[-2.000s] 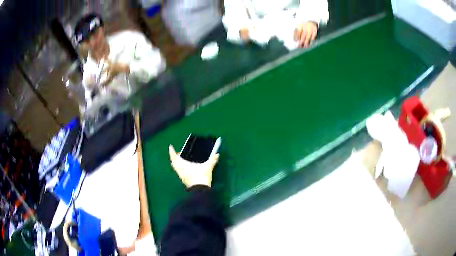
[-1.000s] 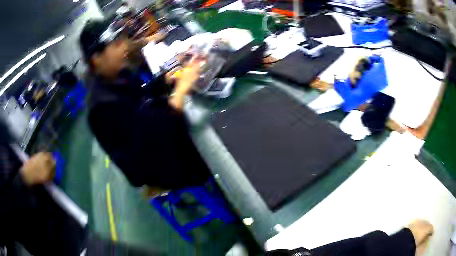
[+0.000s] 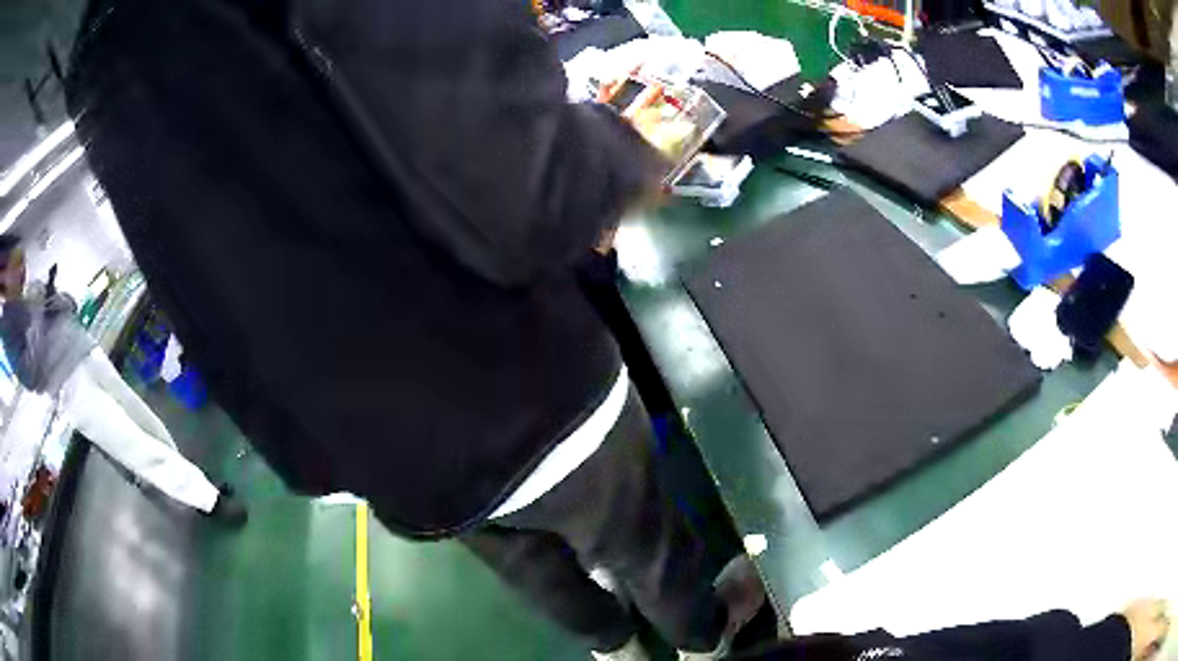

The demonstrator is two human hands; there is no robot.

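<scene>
My left hand (image 3: 1147, 629) is at the bottom right edge, partly cut off, at the end of a black sleeve lying over the white work cover (image 3: 1008, 536). Its fingers are too small and cropped to tell whether they hold anything. My right hand is out of the picture. A flat black foam mat (image 3: 859, 349) lies on the green bench top beyond the cover. No display unit is visible at my hand.
A person in a dark jacket (image 3: 388, 258) stands close at the left, by a clear plastic case (image 3: 681, 125). A blue tape dispenser (image 3: 1066, 226) and a black handset-like object (image 3: 1095, 300) are at the right. Another person (image 3: 97, 387) is far left.
The view has swung left from the green belt and the screen device in my hand, which are out of sight. The dark-clothed person now appears much larger and upright. My hand is nearer the right edge.
</scene>
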